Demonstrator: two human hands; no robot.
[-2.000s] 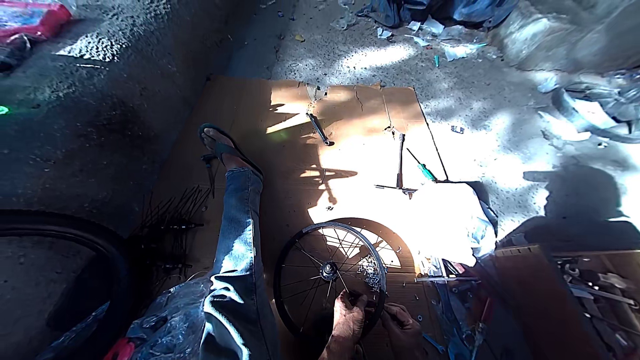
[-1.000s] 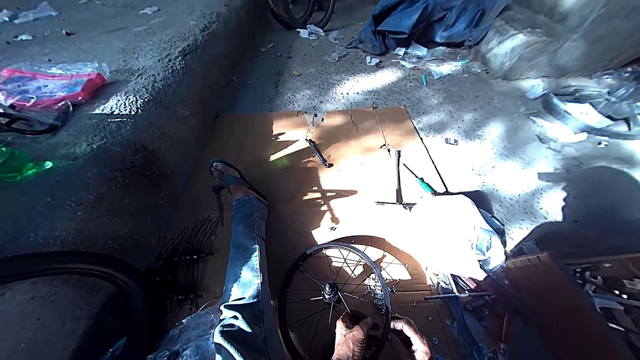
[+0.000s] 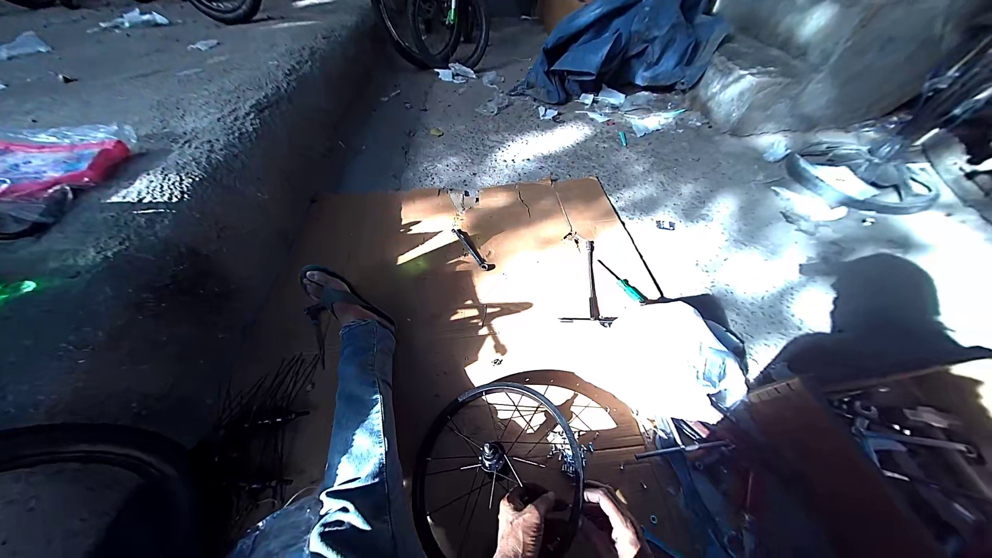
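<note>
A spoked wheel rim (image 3: 428, 457) with a metal hub (image 3: 491, 457) stands tilted over a cardboard sheet (image 3: 434, 310), no tyre on it. At the rim's lower right, my left hand (image 3: 524, 523) is inside the rim by the spokes, fingers bent together; whether it grips a spoke is too dark to tell. My right hand (image 3: 612, 519) is just outside the rim, fingers curled close to its edge; what they hold is hidden. Small metal spoke nipples (image 3: 566, 453) lie on the cardboard behind the rim.
Beyond lie a crank arm (image 3: 473, 249), a T-handle wrench (image 3: 593, 283) and a green-handled screwdriver (image 3: 632, 291). Loose spokes (image 3: 271, 411) and a tyre (image 3: 101, 442) are at left. A white plastic bag (image 3: 674, 356) and a wooden box of tools (image 3: 821, 457) sit at right. A concrete ledge (image 3: 232, 101) runs along the left.
The view has tilted up a little. My right hand, lower and farther from the rim one second ago, is now nearer its edge. The wheel stays in about the same place.
</note>
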